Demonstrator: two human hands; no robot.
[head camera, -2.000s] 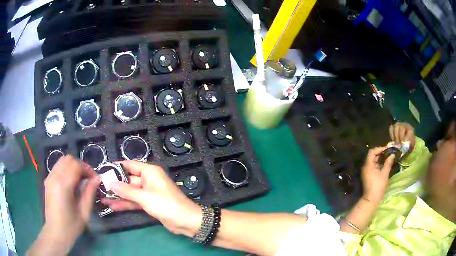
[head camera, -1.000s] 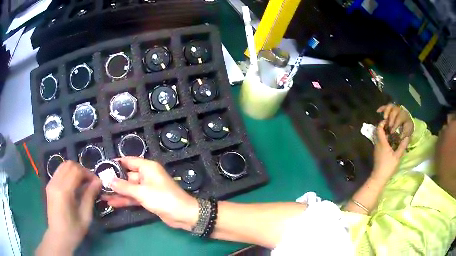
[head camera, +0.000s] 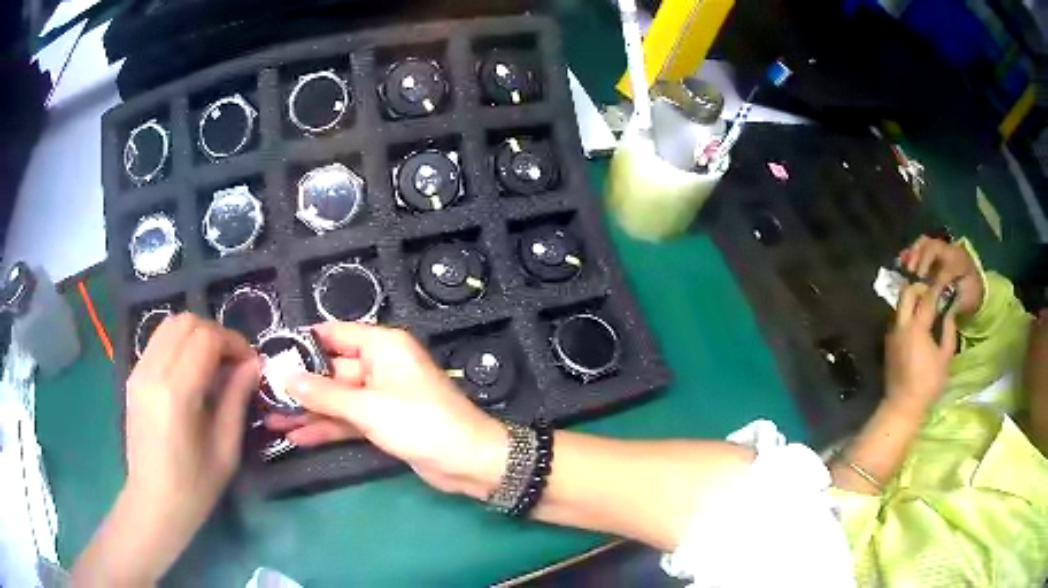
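Note:
My right hand (head camera: 397, 402) holds a silver-rimmed round watch case (head camera: 308, 354) between thumb and fingers, low over the black foam tray (head camera: 506, 416). A white piece (head camera: 283, 377) lies against its dark face under my thumb; I cannot tell whether it is cloth or a sticker. My left hand (head camera: 182, 411) has its fingertips together at the watch case's left edge; whether they grip anything is hidden. Tray pockets hold silver-rimmed watch cases (head camera: 330, 198) at left and middle, and black round parts (head camera: 451, 273) mostly at right.
A pale yellow-green tool cup (head camera: 657, 190) stands right of the tray. A translucent bottle (head camera: 46, 322) and an orange stick (head camera: 97, 322) are at left. At right, another person's hands (head camera: 929, 310) work beside a second dark tray (head camera: 793, 276).
The view has shifted, so the tray appears higher and further right. My hands stay together at the same watch case. The other person's hands and the part they hold have changed position.

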